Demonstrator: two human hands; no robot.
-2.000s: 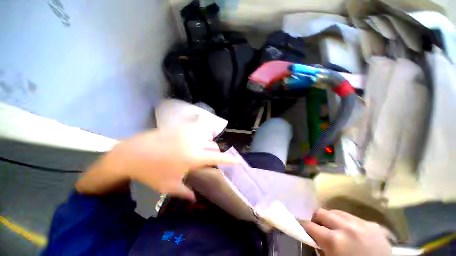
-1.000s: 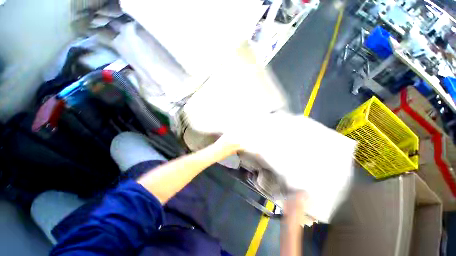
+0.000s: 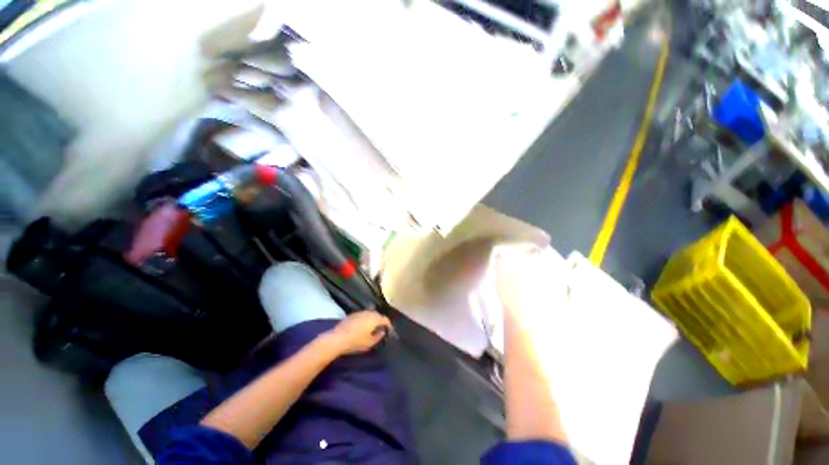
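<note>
A beige sewn cover (image 3: 427, 277) lies curved on the right, with a shadowed fold. Bright, overexposed pale covers (image 3: 595, 350) lie beside it. My right hand (image 3: 515, 263) reaches onto these pieces; its fingers are washed out, so its grip cannot be told. My left hand (image 3: 365, 332) is above my lap near the knee, fingers curled, with a small dark spot at the fingertips; whether it holds anything cannot be told.
The red trimmer head (image 3: 160, 234) with its blue neck (image 3: 207, 200) and grey hose (image 3: 314, 222) is at left, over black bags (image 3: 100, 291). A bright white stack (image 3: 409, 109) stands ahead. A yellow crate (image 3: 732, 304) and a cardboard box (image 3: 727, 427) are at right.
The view has turned right from the trimmer. The cover earlier held over the lap is no longer there. My left hand has moved back from the pale pieces to the lap; my right hand reaches farther forward.
</note>
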